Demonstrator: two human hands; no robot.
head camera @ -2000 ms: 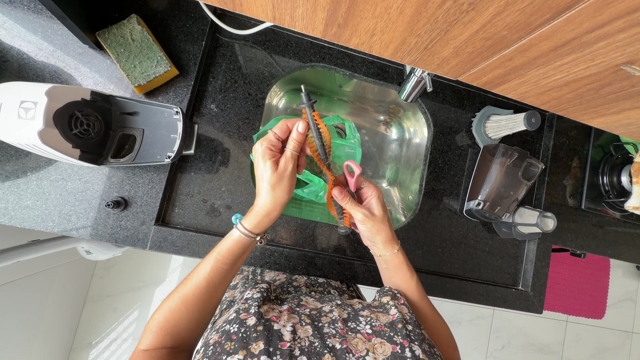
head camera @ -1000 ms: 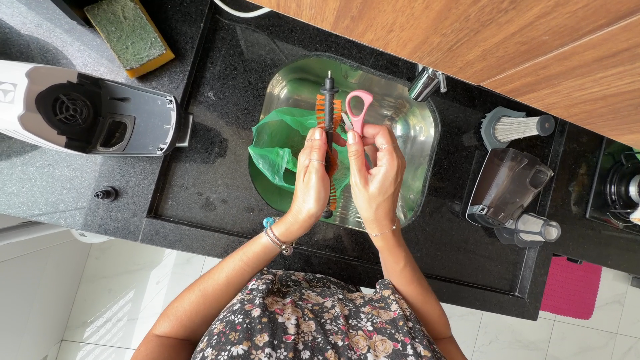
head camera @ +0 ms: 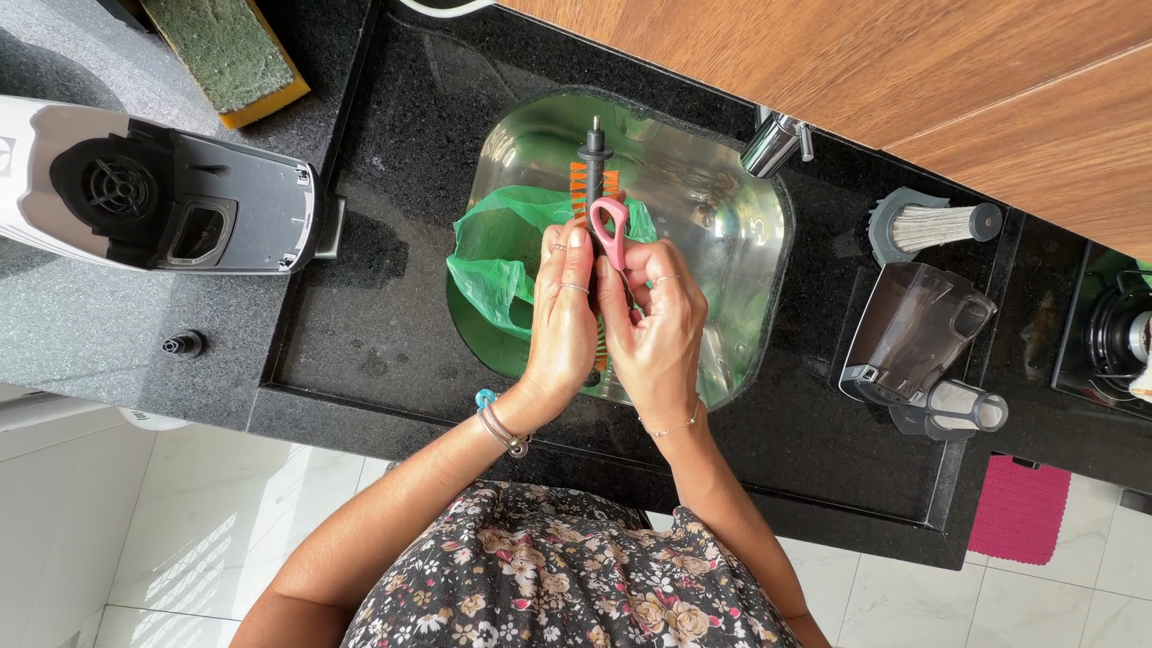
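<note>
Over the sink, my left hand (head camera: 562, 315) grips a vacuum cleaner's brush roller (head camera: 595, 171), dark with orange bristles, held roughly upright in the view with its metal pin at the top. My right hand (head camera: 661, 315) holds small scissors with pink handles (head camera: 608, 232) against the roller. Their blades are mostly hidden between the hands. Under both hands, a green plastic bag (head camera: 490, 279) lies in the stainless steel sink (head camera: 738, 270).
A handheld vacuum body (head camera: 243, 198) and a small black part (head camera: 184, 344) lie at left, below a sponge (head camera: 229, 54). The faucet (head camera: 776, 144) rises behind the sink. At right are a pleated filter (head camera: 936, 223), a clear dust container (head camera: 918, 333) and a mesh filter (head camera: 963, 409).
The roller was tilted two seconds ago and now stands more upright in the view. My right hand and the scissors have come closer to my left hand.
</note>
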